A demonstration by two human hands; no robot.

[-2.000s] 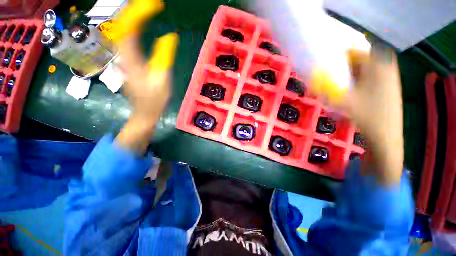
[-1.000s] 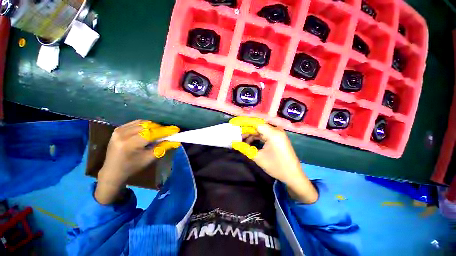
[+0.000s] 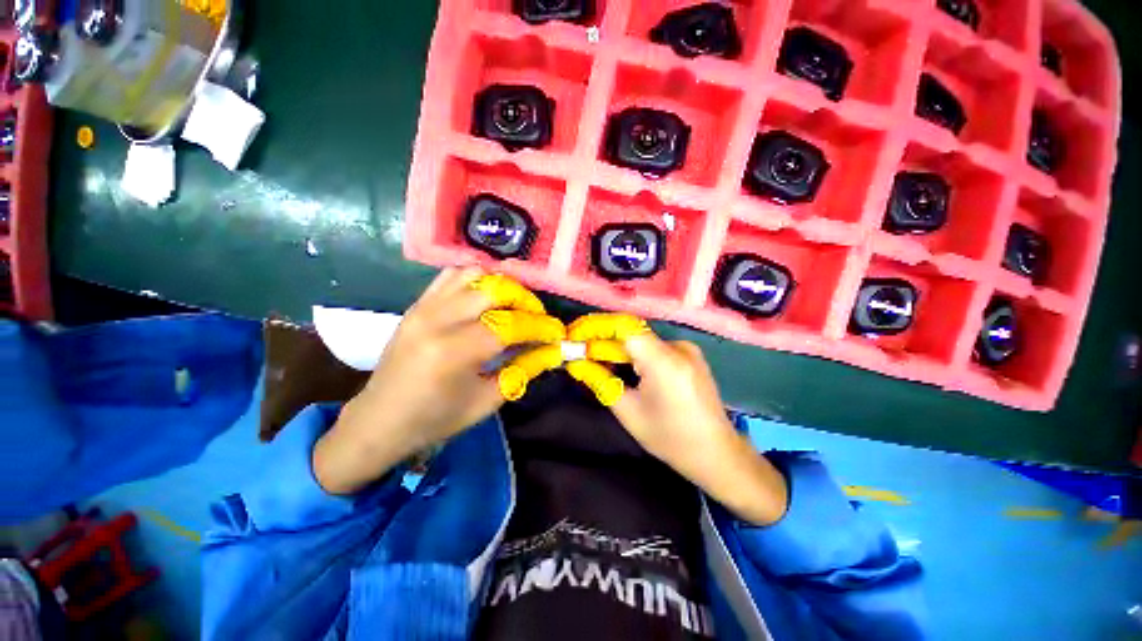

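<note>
My left hand (image 3: pixel 438 363) and my right hand (image 3: pixel 658 388) meet just in front of the bench edge, yellow finger cots on the fingertips. Both pinch a small white wipe (image 3: pixel 574 351) between them; only a little of it shows, the rest is hidden by the fingers. A white piece (image 3: pixel 356 336) sticks out to the left behind my left hand; I cannot tell whether it joins the wipe. The red foam tray (image 3: pixel 570 238) lies beyond my hands, with a black lens unit (image 3: pixel 629 251) in each pocket that shows clearly.
The dark green bench (image 3: pixel 313 251) runs across. At upper left stand bottles (image 3: pixel 94 23) and a container (image 3: pixel 132 75), with white squares (image 3: pixel 223 125) beside it. Another red tray (image 3: pixel 31 213) is at the left edge. A brown box (image 3: pixel 301 376) is below the bench edge.
The long white wipe held between my hands a second ago is now mostly hidden in my fingers. My hands have come closer together. The white piece at the left has come into view.
</note>
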